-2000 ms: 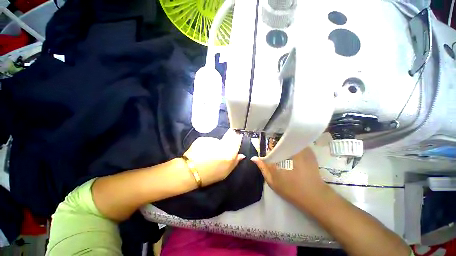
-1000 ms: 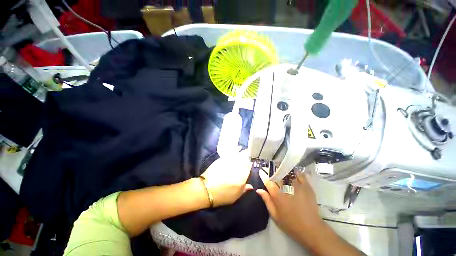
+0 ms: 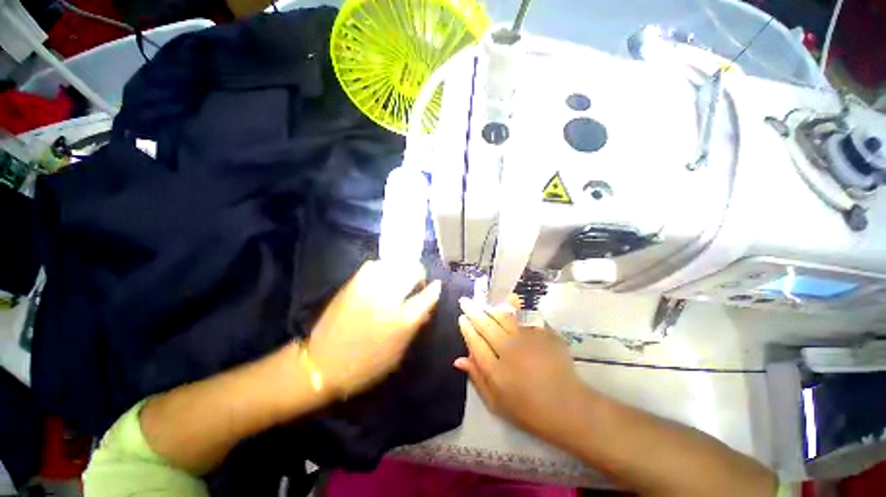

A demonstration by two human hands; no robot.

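Observation:
The dark navy garment (image 3: 223, 214) lies spread left of the sewing machine (image 3: 622, 126), with its right edge at the needle area (image 3: 468, 270). My left hand (image 3: 364, 325) lies on the cloth just left of the needle, thumb and fingers apart, palm down. My right hand (image 3: 515, 364) is at the cloth's right edge, in front of the needle, fingertips on the edge. Whether the right fingers pinch the cloth cannot be told. The presser foot is small and partly hidden behind the fingertips and a white machine part.
A glowing lamp (image 3: 403, 218) hangs just left of the machine head. A yellow-green fan (image 3: 398, 58) stands behind. A ribbed knob sits right of the needle. A printed ruler strip (image 3: 486, 460) runs along the table's front edge. Pale bins stand at the back.
My left hand has moved left, away from the needle, and its fingers have opened. My right fingers have come together at the cloth edge. The cloth near the needle lies flatter. The view has shifted.

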